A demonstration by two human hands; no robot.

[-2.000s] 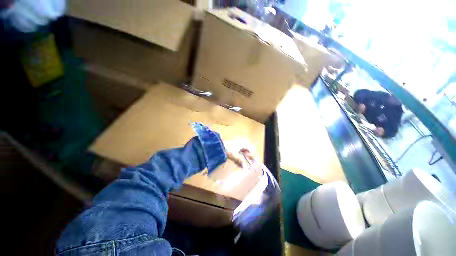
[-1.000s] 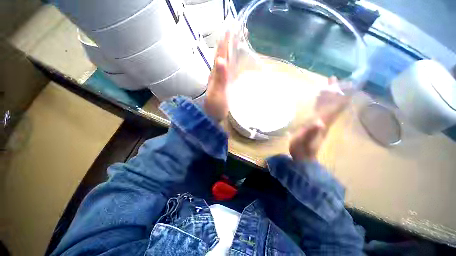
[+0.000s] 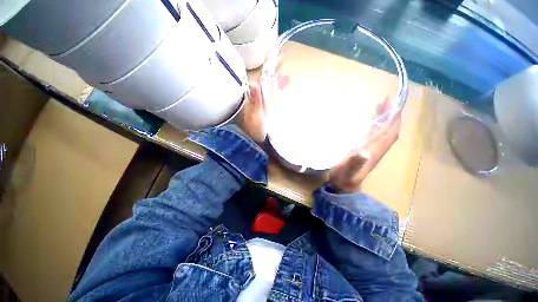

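Observation:
A clear cover (image 3: 403,82) shows as a shiny ring with a small gap at its far rim, over a glaring white housing (image 3: 315,127) in front of me. Glare hides how the two meet. My left hand (image 3: 253,115) is on the left side and my right hand (image 3: 371,147) on the right side; both hold the clear cover between them. Nested white housings (image 3: 159,65) with dark slots lean in stacks at the left, close to my left hand.
The cardboard bench mat (image 3: 448,218) runs along the bench edge. A thin clear ring (image 3: 473,144) lies on it at the right, beside a white rounded part (image 3: 522,112) cut by the picture's edge. A carton flap (image 3: 65,189) is at lower left. The green conveyor belt (image 3: 425,35) runs behind.
The clear cover has come down and nearer, from above the housing to around it. My hands have closed in on its sides. The view has shifted slightly, so the stacks look larger.

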